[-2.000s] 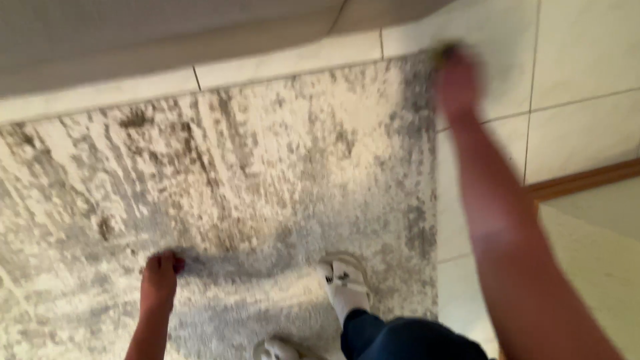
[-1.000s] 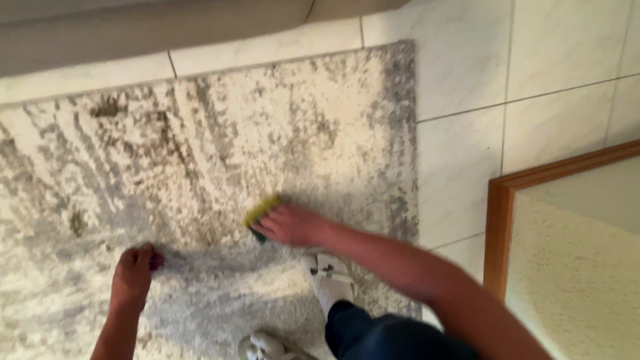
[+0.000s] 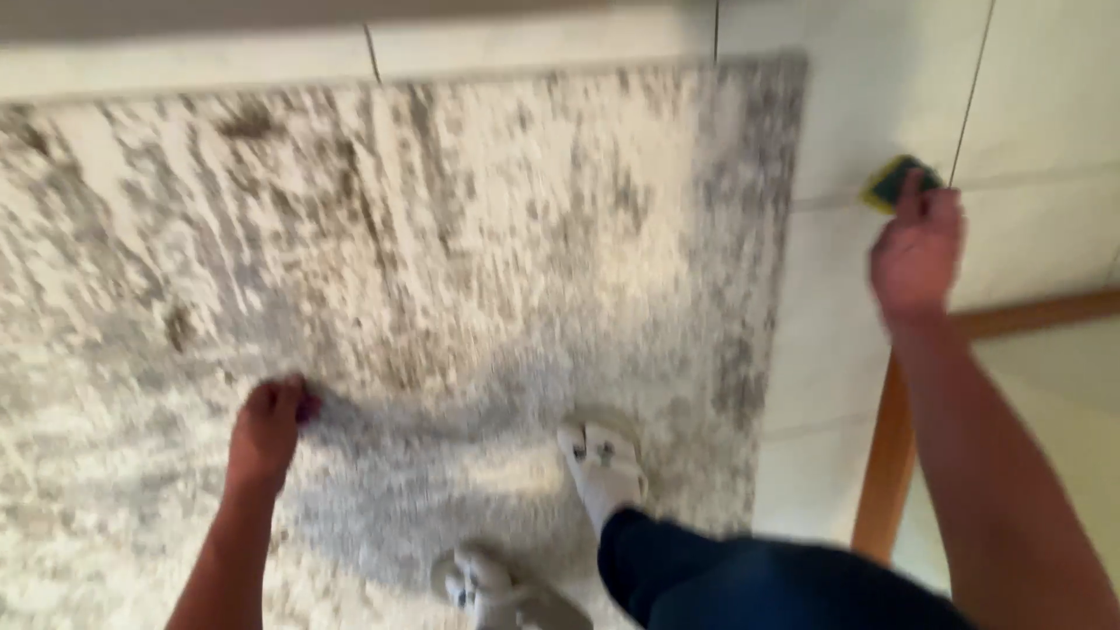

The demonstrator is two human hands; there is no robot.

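My right hand (image 3: 920,254) holds a sponge (image 3: 899,184) with a dark green scouring side and a yellow edge, over the pale floor tiles just right of the patterned rug. On the left, my left hand (image 3: 276,424) is closed on a small purple thing (image 3: 308,408) at the surface of the grey and cream rug (image 3: 525,227); what that thing is cannot be told. A raised fold or wrinkle in the rug runs rightward from this hand.
My sandalled feet, the right one (image 3: 604,455) further forward than the left (image 3: 477,577), stand on the rug. Pale tiles (image 3: 831,367) border it. A wood-edged raised surface (image 3: 888,464) is at lower right, and a grey piece of furniture (image 3: 175,17) runs along the top.
My right hand with the sponge was out at the rug's upper right corner, came in over the rug near my foot, and has moved right to the tiles. My left hand has stayed at the rug.
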